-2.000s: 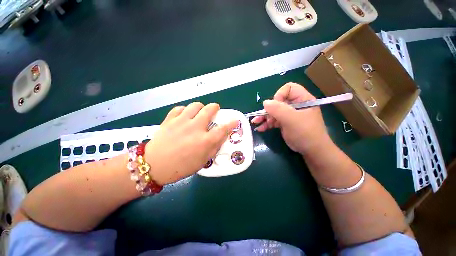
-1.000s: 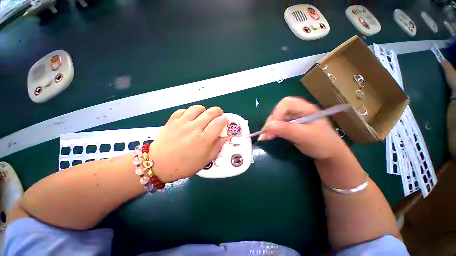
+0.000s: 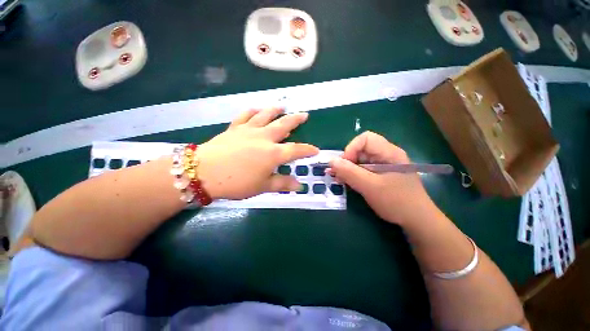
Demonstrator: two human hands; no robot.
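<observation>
A long white adhesive sheet with two rows of small dark rounded cells lies in front of me. My left hand rests on the sheet with its fingers spread and hides its middle part. My right hand holds slim metal tweezers like a pen at the sheet's right end. The tweezer tip is at the upper row of cells. Whether it grips an adhesive piece cannot be told.
Cream plastic covers stand in a row beyond the white edge strip. A small open carton with clear loops is at the right, beside spare sheets. Another cover is at the left edge.
The cover that was under my left hand is gone from there, and another now lies beyond the strip. My left hand now rests on the sheet. The tweezers have moved down to the sheet.
</observation>
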